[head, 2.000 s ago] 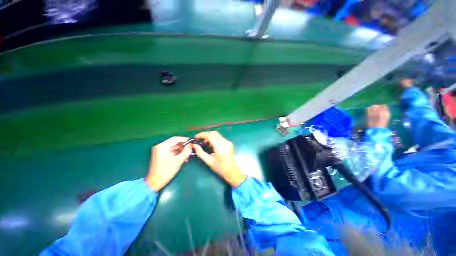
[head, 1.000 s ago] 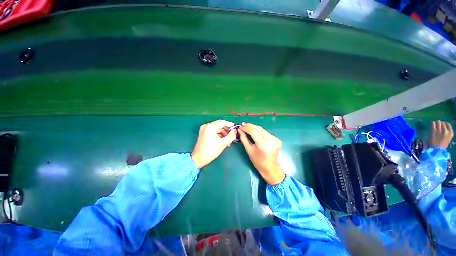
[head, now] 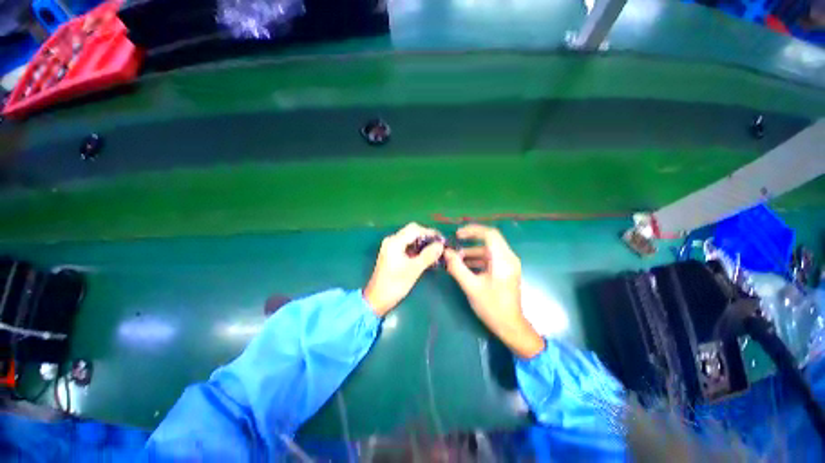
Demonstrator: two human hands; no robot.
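My left hand (head: pixel 398 273) is in front of me above the green bench top and pinches a small round black unit (head: pixel 423 244), mostly hidden by the fingers. My right hand (head: pixel 488 280) meets it from the right; its thumb touches the unit's right edge and its other fingers are lifted and curled apart. Any thin wire or small part at the fingertips is too small and blurred to tell.
The belt (head: pixel 253 134) beyond carries spaced black units (head: pixel 376 132). A red wire (head: pixel 543 217) runs along its edge to a post (head: pixel 742 185). A black soldering station (head: pixel 674 330) and blue bundle (head: pixel 755 239) are at right, another black box (head: pixel 41 307) at left, a red tray (head: pixel 77 59) far left.
The view has shifted, showing more of the red tray and black bins. My right index finger has lifted from the unit; my left hand still pinches it. The neighbour's hand at right is out of view.
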